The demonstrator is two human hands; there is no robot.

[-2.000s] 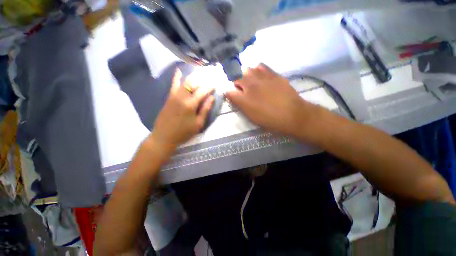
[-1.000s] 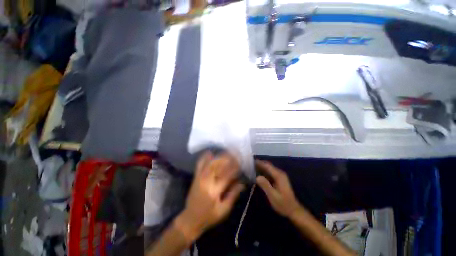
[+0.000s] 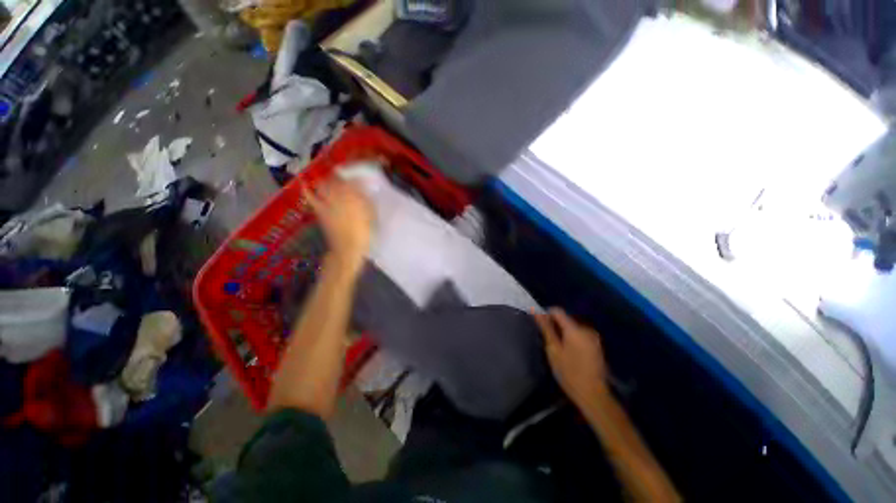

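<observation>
A grey-and-white fabric piece (image 3: 442, 257) stretches between my hands, from over the red basket (image 3: 221, 285) to my lap. Its pale side faces up along the top and its dark grey side shows below. My left hand (image 3: 344, 211) is at the pale far end, over the basket; it is blurred, and its fingertips are partly hidden. My right hand (image 3: 573, 346) pinches the near end of the piece beside the table edge.
The white machine table (image 3: 629, 147) is at the right, with part of the machine head (image 3: 869, 211) at the rim. A dark grey panel (image 3: 521, 74) hangs over the table's left end. Scraps and cloth heaps (image 3: 147, 344) cover the floor at left.
The view has swung left and down to the basket. The fabric piece has left the table and is spread between my hands. My left hand has moved out over the basket.
</observation>
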